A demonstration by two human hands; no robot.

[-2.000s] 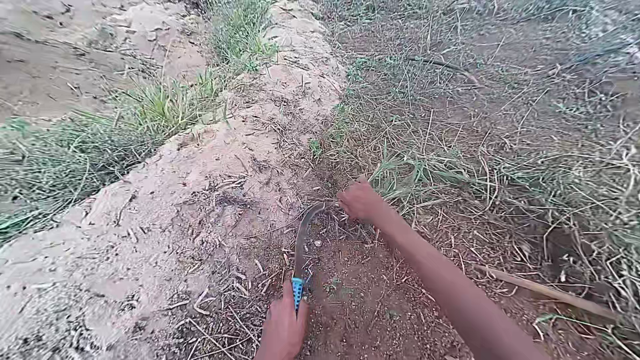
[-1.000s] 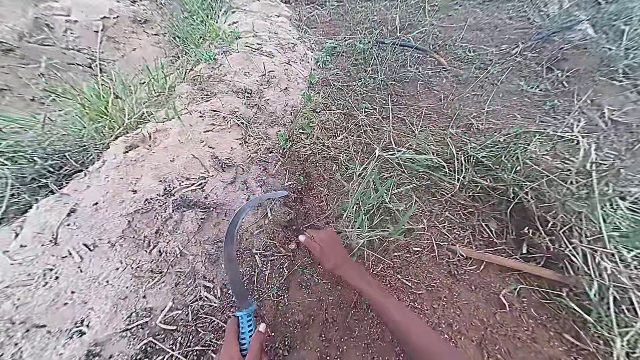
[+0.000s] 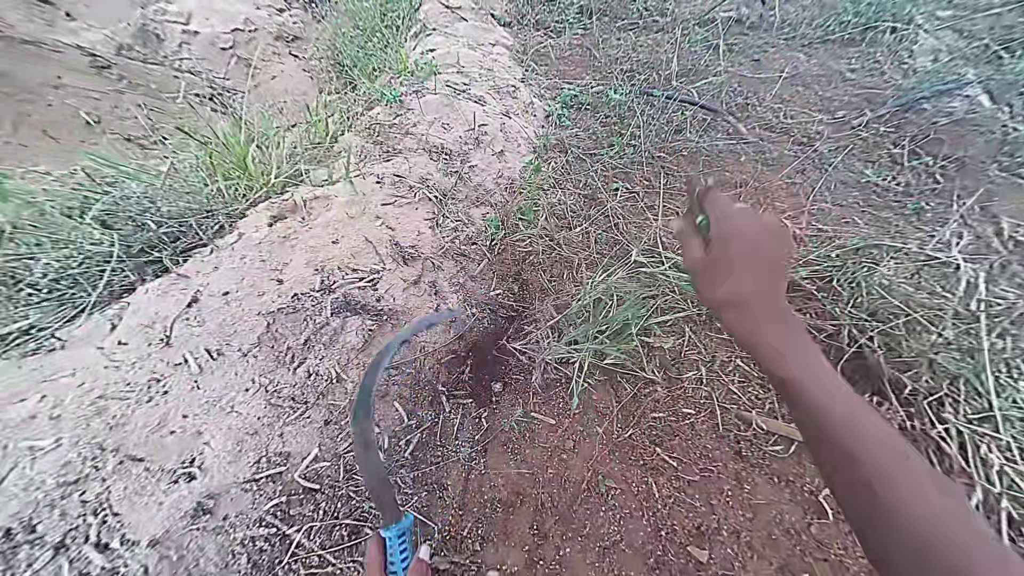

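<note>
At the bottom edge, left of centre, my left hand is closed around the blue handle of a sickle; only its fingertips show. The curved metal blade points up and bends to the right over the soil, its tip near a dark hollow in the ground. My right hand is raised over the dry grass at right, fingers closed, with a small green piece of plant between thumb and fingers. Below and left of it lies a tuft of green grass.
A pale earth ridge runs up the left and centre, with grass clumps along its far side. Cut or dry grass covers the right. A flat stick lies near my right forearm, and a dark curved stick lies farther off.
My right hand has left the ground beside the sickle tip and moved up and to the right. The sickle, upright and straighter two seconds ago, now shows its curve broadly; my left hand still holds it.
</note>
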